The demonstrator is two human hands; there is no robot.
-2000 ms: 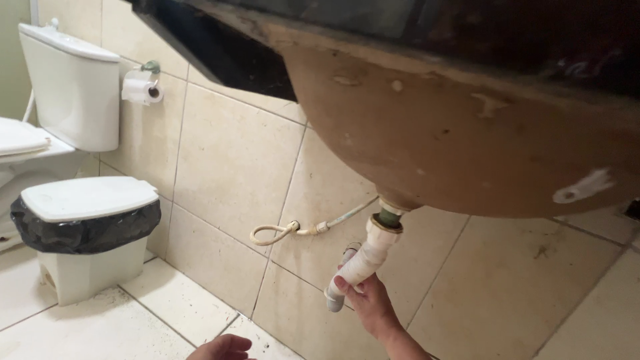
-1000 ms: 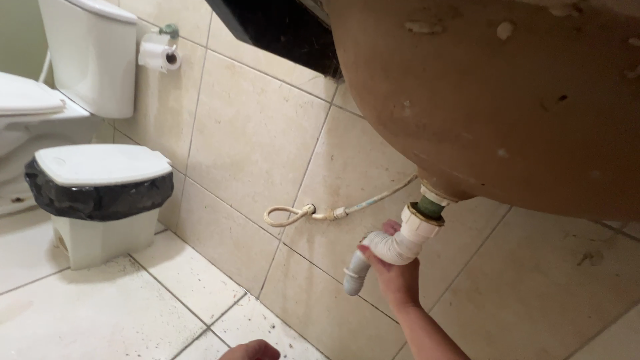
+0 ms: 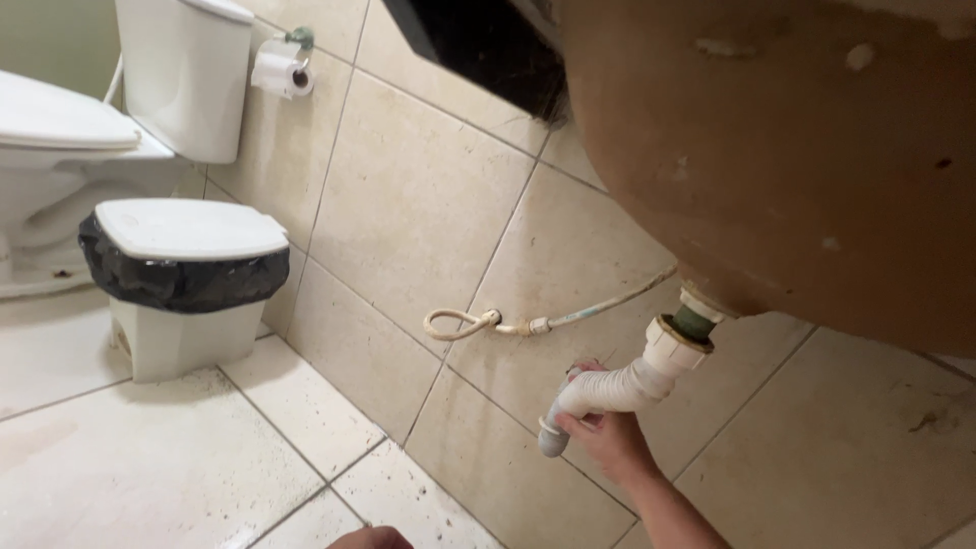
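Observation:
Under the brown underside of a sink basin (image 3: 762, 168), a white corrugated drain hose (image 3: 618, 390) bends down toward the wall. Its white plastic nut (image 3: 675, 347) sits around a green drain tailpiece (image 3: 694, 322). My right hand (image 3: 610, 442) grips the lower bend of the hose from below, with fingers around it near its grey end (image 3: 552, 441). Of my left hand (image 3: 374, 538) only a small part shows at the bottom edge, so its fingers and anything in them are hidden. A looped supply hose (image 3: 454, 324) runs along the wall to the left.
A white waste bin (image 3: 191, 229) with a black liner stands at the left, before a toilet (image 3: 69, 122). A toilet paper roll (image 3: 282, 72) hangs on the tiled wall. The dark edge of the countertop (image 3: 488, 53) juts in overhead. Dark debris lies on the floor tiles.
The view has shifted closer to the drain. My right hand stays on the hose, now at its lower bend near the wall. Less of my left hand shows than two seconds ago.

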